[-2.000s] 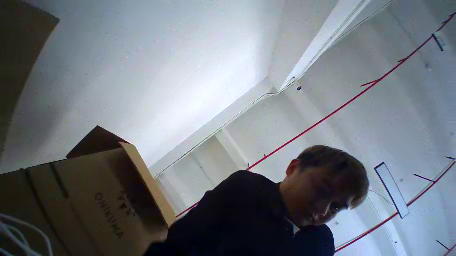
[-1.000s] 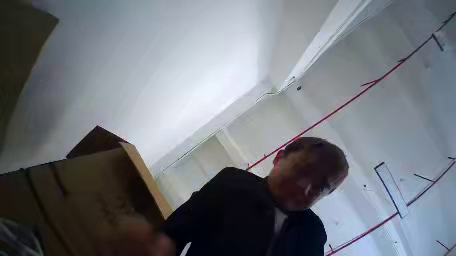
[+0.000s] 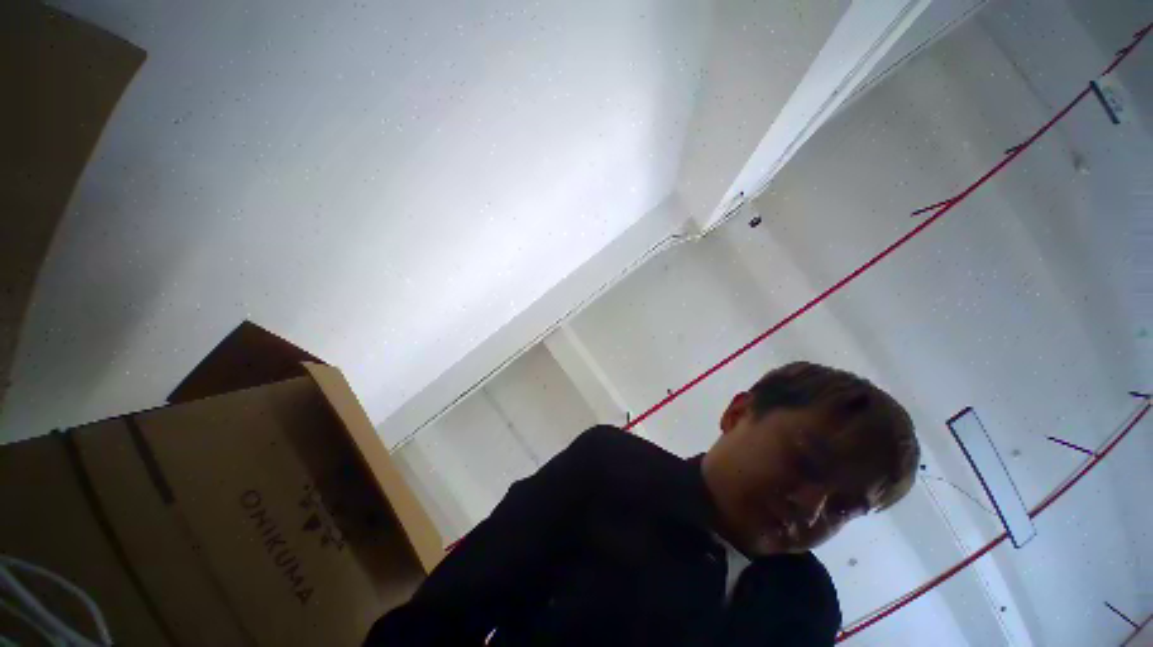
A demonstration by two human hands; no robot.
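A brown cardboard carton (image 3: pixel 215 518) stands at the lower left, with "ONIKUMA" and a small dark logo on its side and its upper flaps open. A few loops of thin white cable (image 3: pixel 51 604) show in the bottom left corner, in front of the carton. The camera looks up at a person in a dark jacket (image 3: pixel 569 544), leaning over at the bottom centre with the head bent down. No hand shows; the lower arms are cut off by the bottom edge.
A brown cardboard edge (image 3: pixel 63 139) fills the upper left corner. A white wall and ceiling (image 3: pixel 417 164) stand behind, with red pipes (image 3: pixel 809 303) running across. A long white light fixture (image 3: pixel 993 478) hangs at the right.
A blurred hand was in front of the carton's lower part a second ago and is now out of view. The person's head and shoulders have shifted slightly right. The white cables have shifted a little.
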